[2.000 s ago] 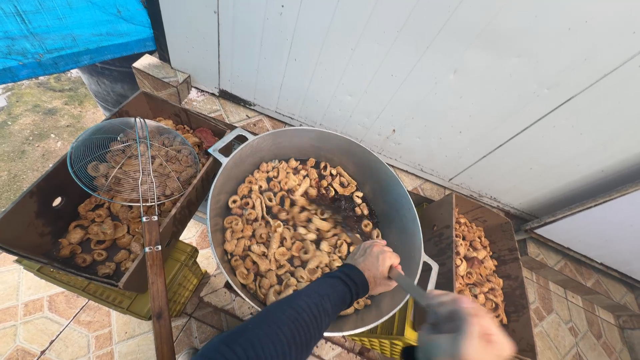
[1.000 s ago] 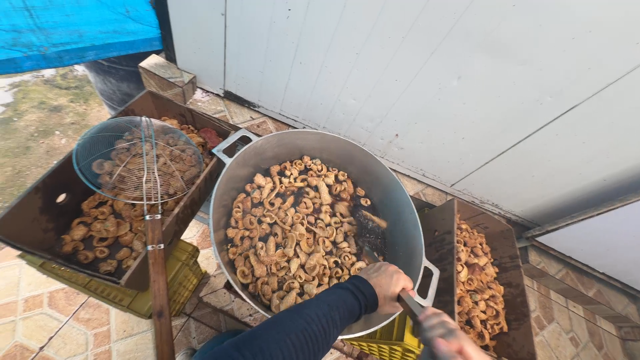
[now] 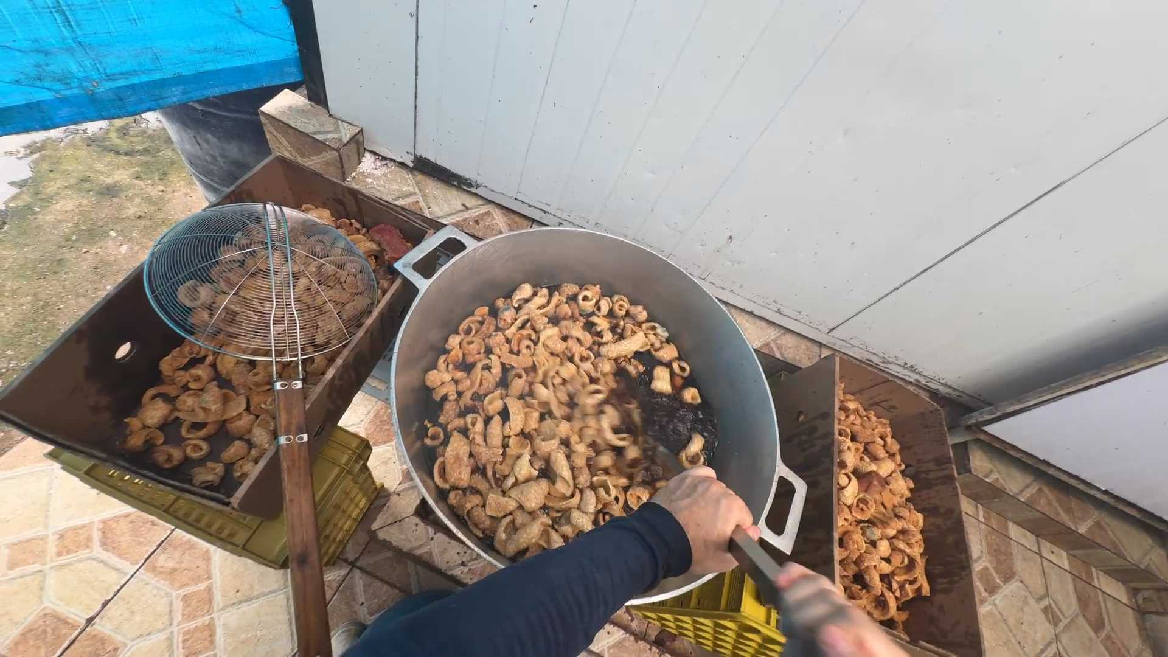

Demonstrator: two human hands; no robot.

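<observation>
A large round metal pot (image 3: 730, 365) holds many curled pieces of fried pork rind (image 3: 520, 392) in dark oil (image 3: 675, 420). My left hand (image 3: 703, 518) grips the shaft of a long-handled stirring tool (image 3: 759, 564) at the pot's near right rim. Lower right, my right hand (image 3: 835, 616) is blurred and closed around the rear of the same handle. The tool's far end is hidden in the oil and rinds. A round wire skimmer (image 3: 260, 283) with a wooden handle (image 3: 306, 538) lies across the left box.
A brown box (image 3: 64, 365) of rinds rests on a yellow-green plastic crate (image 3: 347, 484) at left. Another brown box (image 3: 949, 538) of rinds stands right, near a yellow crate (image 3: 721, 620). Behind the pot rises a light metal wall (image 3: 730, 137). A blue tarp (image 3: 146, 55) hangs upper left.
The rinds in the pot have shifted, and the patch of bare dark oil at its right has changed shape. Both hands have moved a little and stay on the tool.
</observation>
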